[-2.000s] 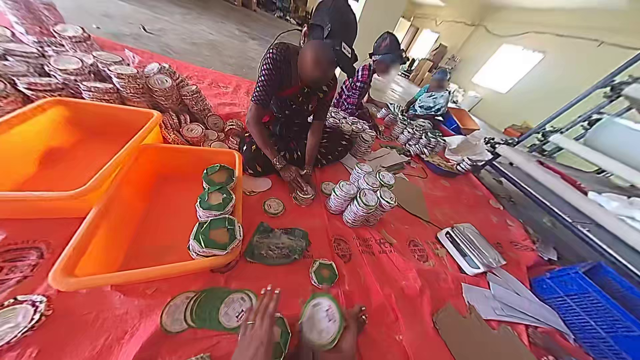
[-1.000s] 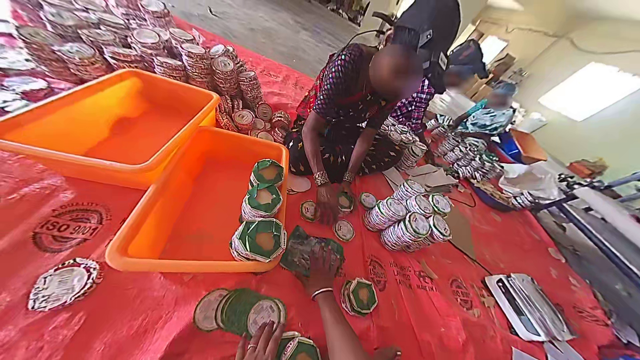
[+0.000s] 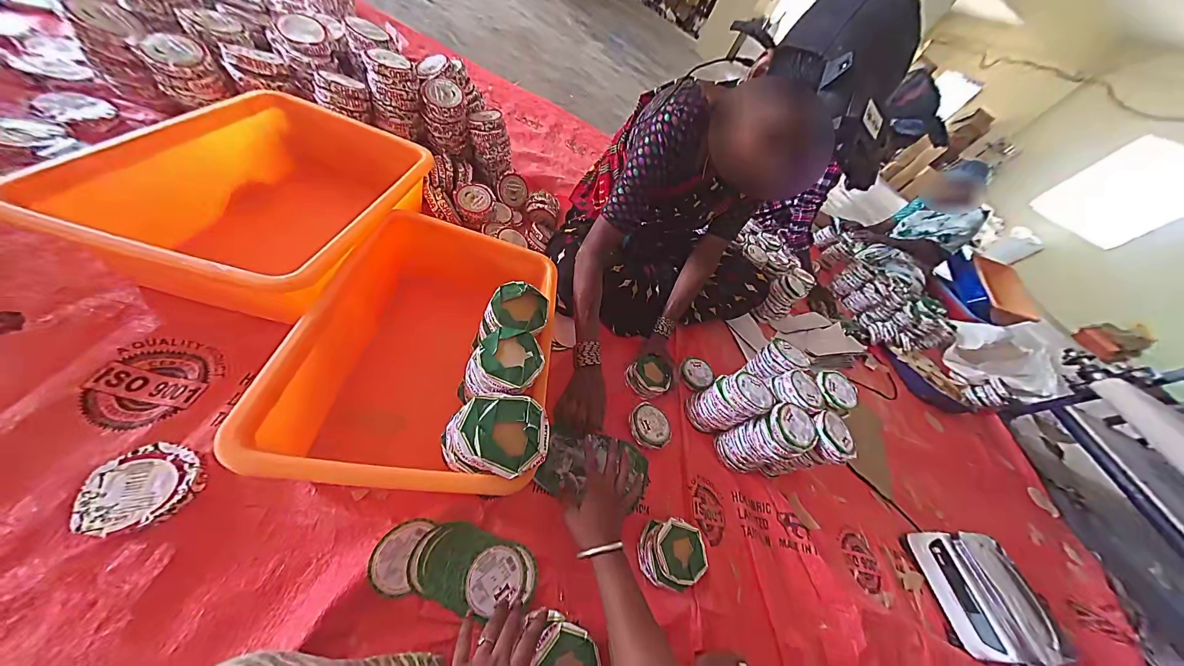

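Note:
My right hand (image 3: 597,486), with a bangle at the wrist, lies on a dark green plastic packet (image 3: 634,472) on the red sheet. A co-worker's hand reaches to the same packet from behind. At the bottom edge, my left hand (image 3: 501,634) rests with spread fingers between a fanned stack of round green-edged labels (image 3: 462,564) and a green-and-white wrapped disc (image 3: 566,643). Right of my forearm sits a small stack of folded green-and-white discs (image 3: 673,553). Whether my right fingers grip the packet is hard to tell.
Two orange tubs (image 3: 370,472) stand at the left, the nearer holding stacks of green-topped discs (image 3: 499,435). A co-worker (image 3: 684,203) sits opposite beside stacked white discs (image 3: 772,439). A silver scale (image 3: 985,597) lies at the right. More disc stacks (image 3: 301,46) stand behind the tubs.
My right hand has moved from a round disc at the bottom to the green packet. The co-worker's hand has come forward to the packet too. The view has swung left.

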